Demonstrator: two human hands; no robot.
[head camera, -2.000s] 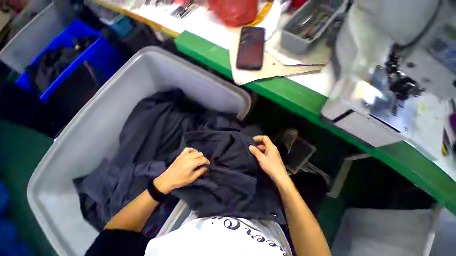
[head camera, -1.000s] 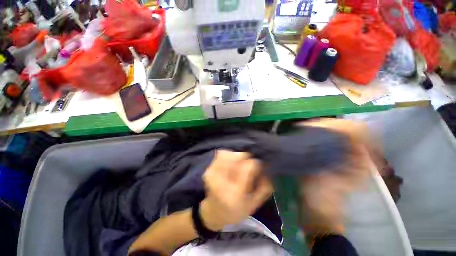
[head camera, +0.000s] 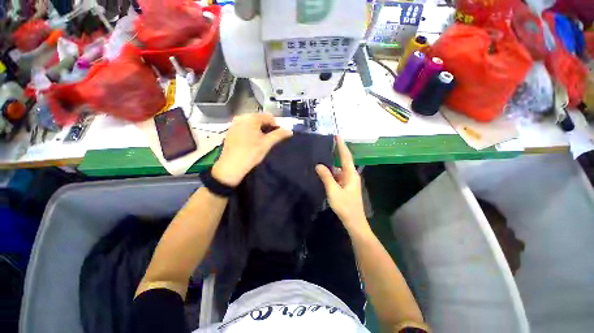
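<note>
A dark garment (head camera: 286, 188) hangs from the front of the sewing machine (head camera: 309, 49) down to my lap. Its upper edge lies on the work plate, just in front of the presser foot and needle area (head camera: 305, 114). My left hand (head camera: 251, 146), with a black wristband, grips the garment's upper left edge by the machine. My right hand (head camera: 343, 182) is at the garment's upper right edge, thumb on the cloth and fingers along its side.
A grey bin (head camera: 58, 214) with dark cloth stands left, a pale bin (head camera: 482, 240) with brown cloth right. On the table (head camera: 404, 148) are a smartphone (head camera: 174, 133), parts tray (head camera: 215, 91), thread cones (head camera: 433, 94), thin tools (head camera: 391, 104) and red bags (head camera: 482, 65).
My view has turned from the grey bin to the machine. Both hands have brought the garment up to the work plate, my right hand coming in from the right, where it was blurred.
</note>
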